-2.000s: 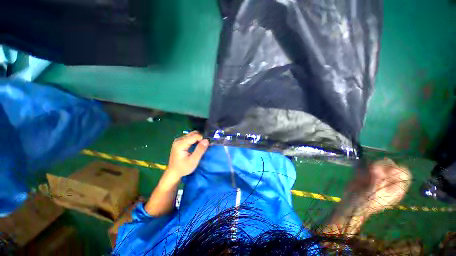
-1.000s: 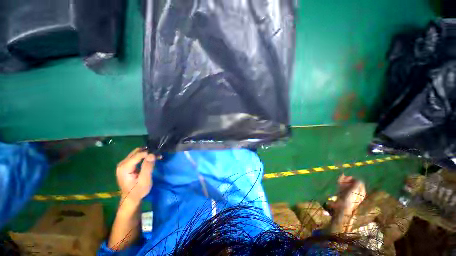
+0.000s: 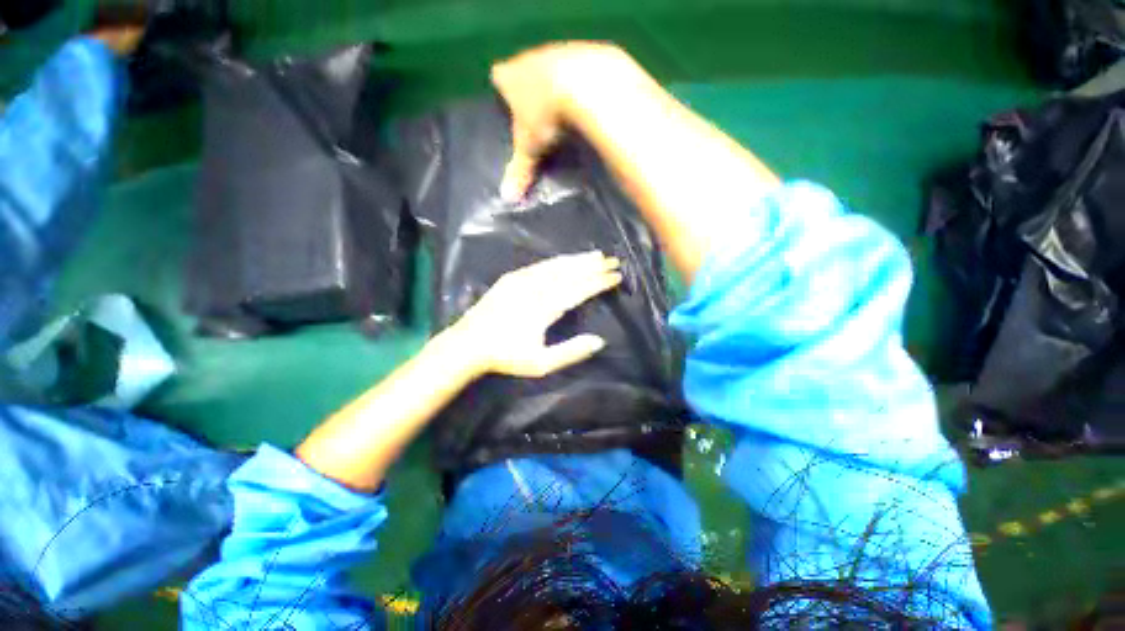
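A glossy black poly mailer lies on the green bench top in front of me, its near edge against my blue coat. My left hand rests on it with the fingers spread, pressing flat on its middle. My right hand is at the mailer's far part, fingers bent downward with thumb and fingertips on the plastic. Whether it pinches the plastic is hidden by the hand.
A packed black parcel lies just left of the mailer. A pile of black bags is at the right. The green conveyor runs beyond. At left are a neighbour's blue sleeve and a light-blue sheet.
Both hands have moved from the mailer's near edge and the floor side up onto the mailer. The mailer looks shorter and lies closer to me. The neighbour's sleeve has come forward at left.
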